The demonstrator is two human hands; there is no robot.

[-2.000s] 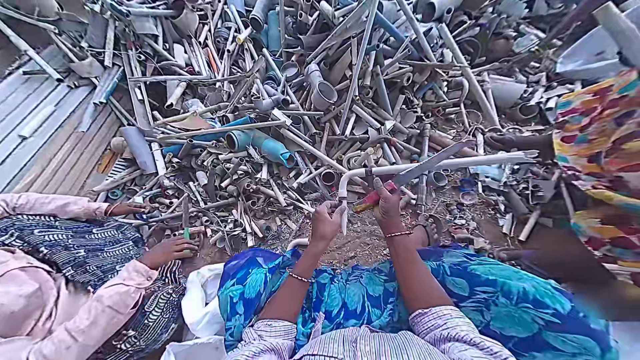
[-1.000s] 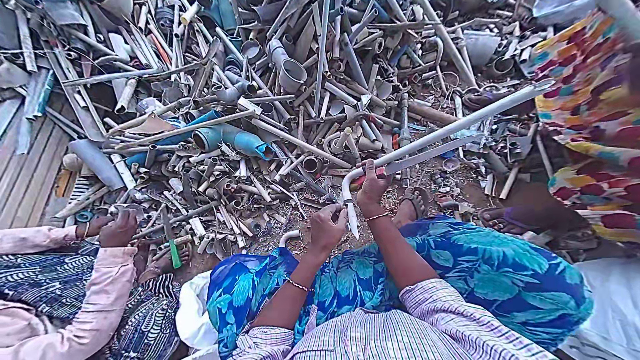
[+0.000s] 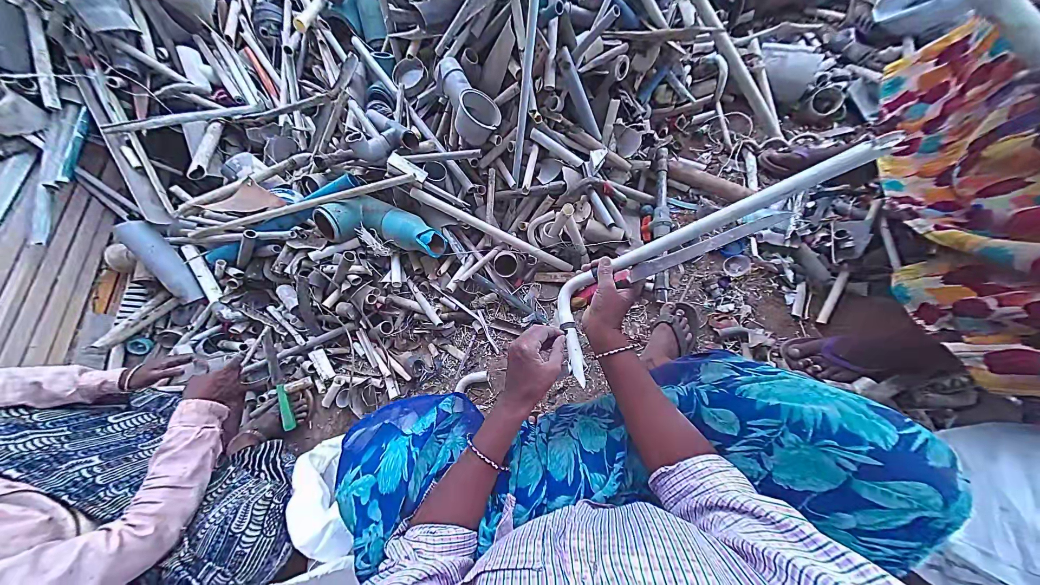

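Note:
A long white plastic pipe (image 3: 751, 203) with a bend at its near end slants up to the right across my view. My right hand (image 3: 608, 305) grips it just past the bend, together with the red handle of a long flat-bladed tool (image 3: 703, 246) whose blade runs along under the pipe. A dark band (image 3: 568, 326) circles the short bent end, which finishes in a jagged, pointed tip. Beside this band is my left hand (image 3: 536, 357), its fingers curled; whether it pinches anything is hidden.
A heap of scrap pipes and fittings, with a broken blue pipe (image 3: 398, 223), fills the ground ahead. At the left sits a person whose hand (image 3: 218, 386) is near a green-handled tool (image 3: 284, 402). Another person's patterned cloth (image 3: 959, 203) is at the right, above a sandalled foot.
The pipe's far end has swung upward on the right since the earliest frame, and the blade now lies along the pipe instead of crossing it. The neighbour's hands have moved.

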